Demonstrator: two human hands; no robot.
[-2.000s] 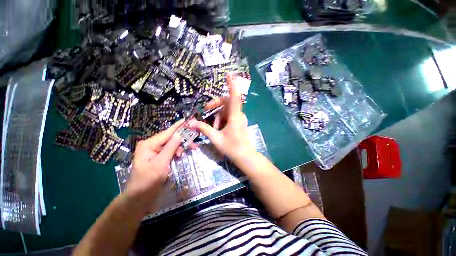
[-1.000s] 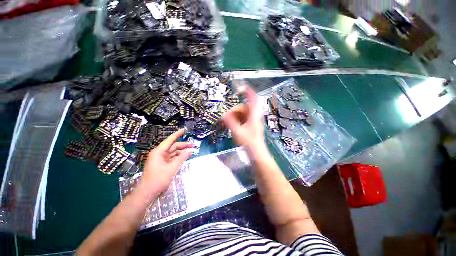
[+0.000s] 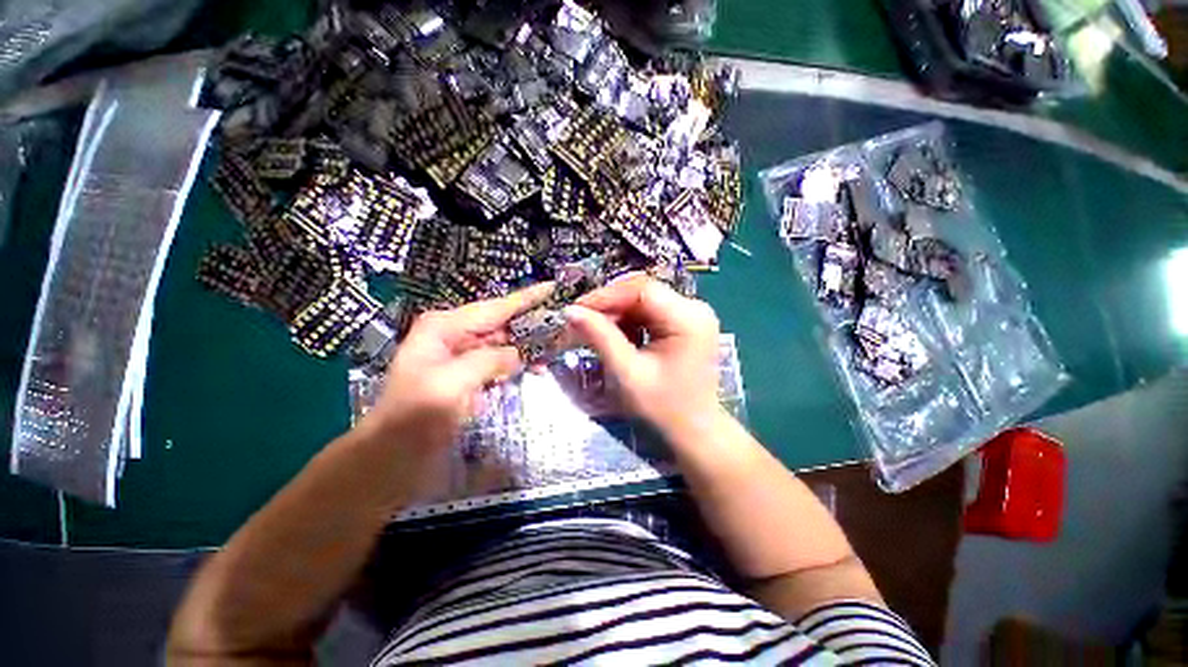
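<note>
My left hand [image 3: 450,358] holds a small dark circuit board [image 3: 541,331] by its left side, in front of the board pile. My right hand [image 3: 651,345] has its thumb and fingertips on the right side of the same board. Whether a label is between the right fingertips is too small to tell. A glossy label sheet [image 3: 560,443] with a fine grid lies under both hands and is partly hidden by them. Many loose circuit boards [image 3: 456,143] are heaped just beyond the hands.
A clear plastic tray [image 3: 971,352] at the right holds several boards in its upper left part. Long pale sheets [image 3: 111,274] lie at the left. A dark loaded tray [image 3: 990,46] is at the back right. A red stool [image 3: 1020,482] stands beside the green bench.
One second ago the hands were apart, the right one raised and blurred near the pile and the tray. Now both meet at a board above the sheet. The camera view has shifted too.
</note>
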